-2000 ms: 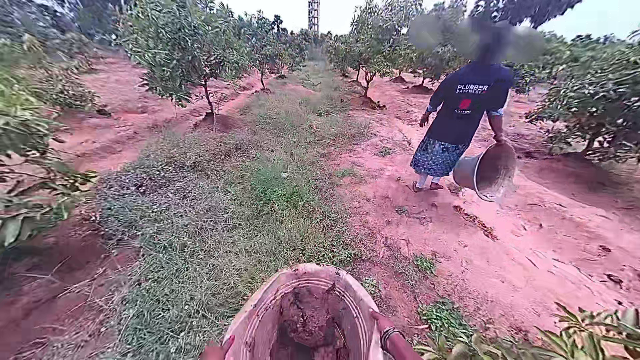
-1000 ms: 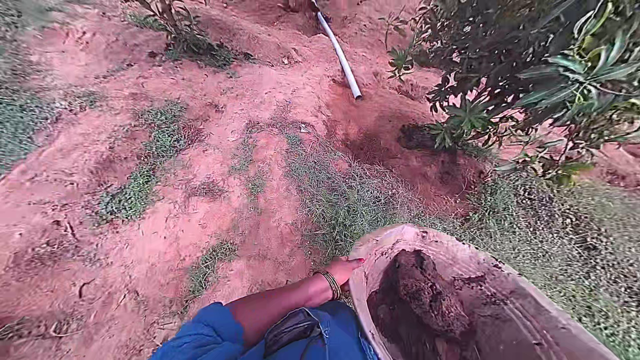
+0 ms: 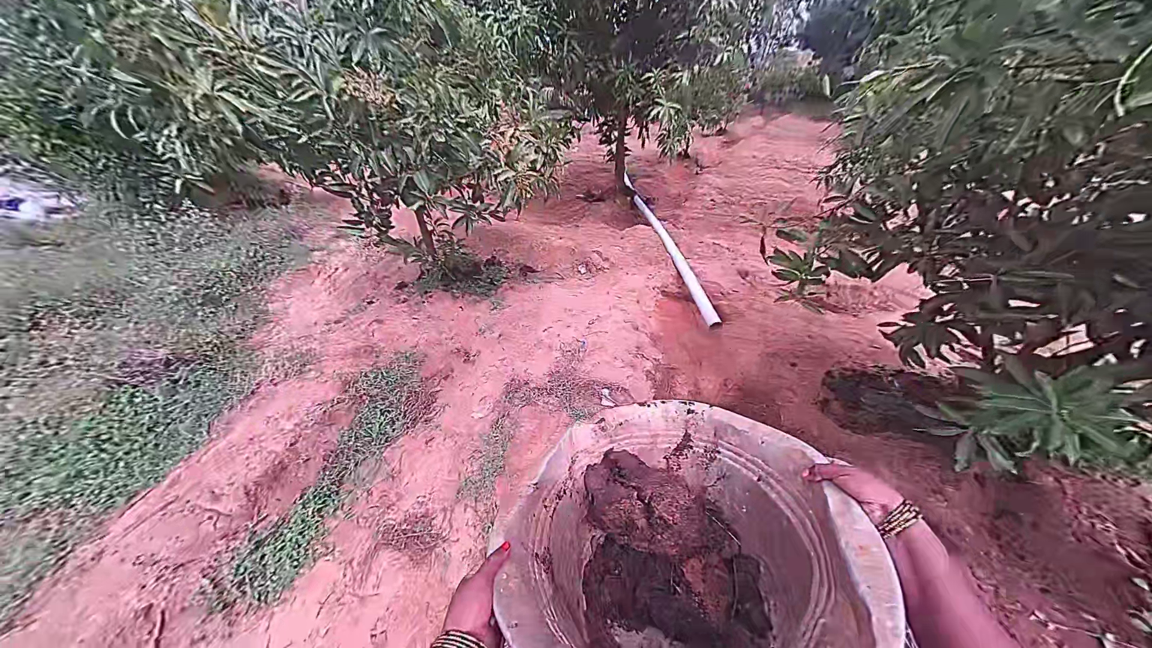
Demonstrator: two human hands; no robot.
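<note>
A wide, pale metal basin (image 3: 814,531) is held out in front of me at the bottom of the view. Dark, clumped manure or soil (image 3: 661,549) lies in it. My left hand (image 3: 477,594) grips the basin's left rim, with bangles at the wrist. On the right rim is my right hand (image 3: 859,493), its fingers over the edge and bangles at that wrist too. The undersides of both grips are hidden by the basin.
A white pipe (image 3: 677,256) lies on the reddish ground ahead, reaching a tree trunk (image 3: 621,148). Leafy trees stand left (image 3: 423,135) and right (image 3: 1008,198). A dark heap (image 3: 886,400) lies under the right tree. Grass (image 3: 126,432) grows at the left.
The view has swung round from the grassy path to the pipe and trees. The basin, at the lower right one second ago, is now nearer the middle, with both hands visible on it.
</note>
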